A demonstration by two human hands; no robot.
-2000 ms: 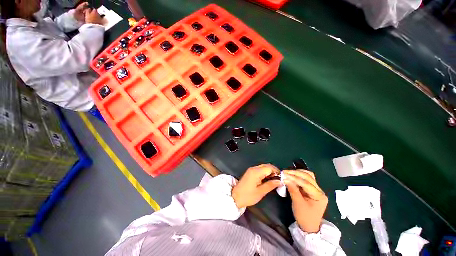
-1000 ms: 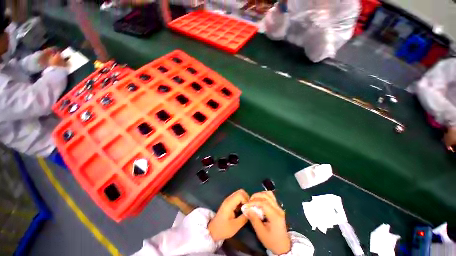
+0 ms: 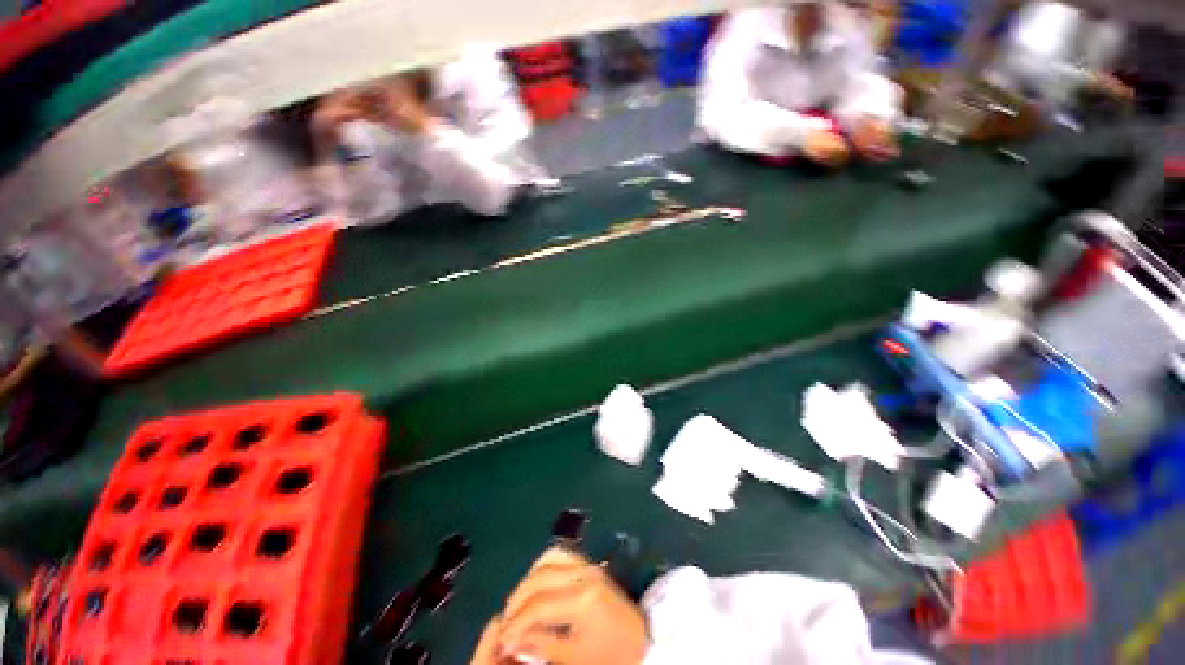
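My right hand (image 3: 565,621) is at the bottom edge, blurred and partly cut off, with its white sleeve to the right. What its fingers hold cannot be told. My left hand is not distinguishable. One small black square unit (image 3: 569,525) lies just beyond the right hand. Several more black units (image 3: 422,595) lie blurred on the green bench to the left. A stack of orange-red trays (image 3: 247,429) with black units in its pockets stands at the lower left. White wipes (image 3: 702,465) lie right of centre, with a thin clear tube (image 3: 786,476) beside them.
A small white bottle-like object (image 3: 625,425), another wipe (image 3: 851,424) and a white corded block (image 3: 959,503) lie rightward. Beyond are a blue control box (image 3: 955,396) and red crate (image 3: 1027,582). An orange-red tray (image 3: 228,292) and people in white (image 3: 780,91) are across the bench.
The view has swung to the right, bringing in the control box, cable and crate. The hands, together at a white wipe before, now sit at the bottom edge, with only the right one distinguishable.
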